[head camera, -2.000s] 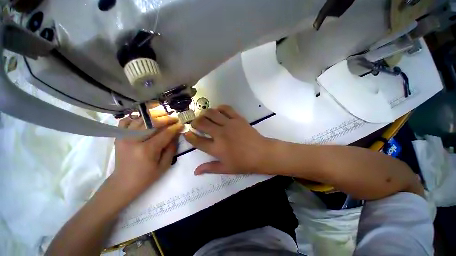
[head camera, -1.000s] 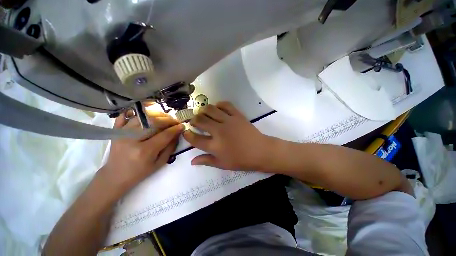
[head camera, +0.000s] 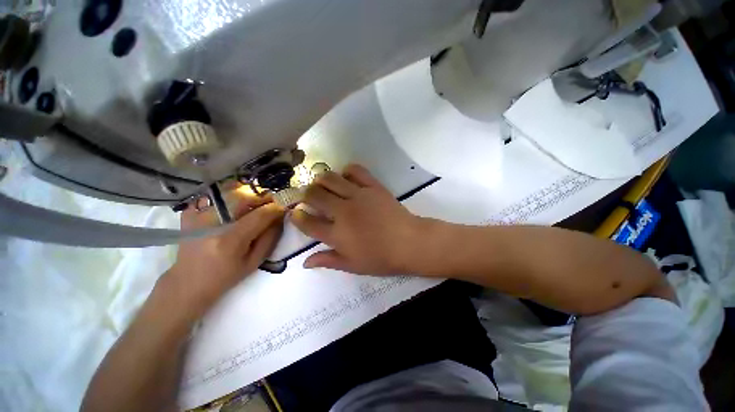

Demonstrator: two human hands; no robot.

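Note:
My left hand point(head camera: 226, 245) lies palm down beside the needle area, its fingertips partly hidden behind the machine's metal parts. My right hand point(head camera: 355, 221) lies on the bed just right of it, fingers bent, thumb spread. The fingertips of both hands nearly meet under the lamp glow and press on a small white piece, mostly hidden. The large white cloth point(head camera: 72, 298) spreads left of my left arm. The sewing machine head point(head camera: 266, 64) hangs over the hands, with a cream ribbed knob point(head camera: 187, 143). The needle and foot cannot be made out clearly.
The white table point(head camera: 322, 318) has a printed scale along its front edge. Curved white paper pieces point(head camera: 564, 137) lie around the machine pillar. A metal arm with a dark hook point(head camera: 654, 109) is at the right. A blue packet point(head camera: 637, 225) and white cloth point(head camera: 524, 346) are below the table.
The view has shifted, so the machine head and knob sit differently in the picture. Both hands stay together at the needle area, with only slight finger movement.

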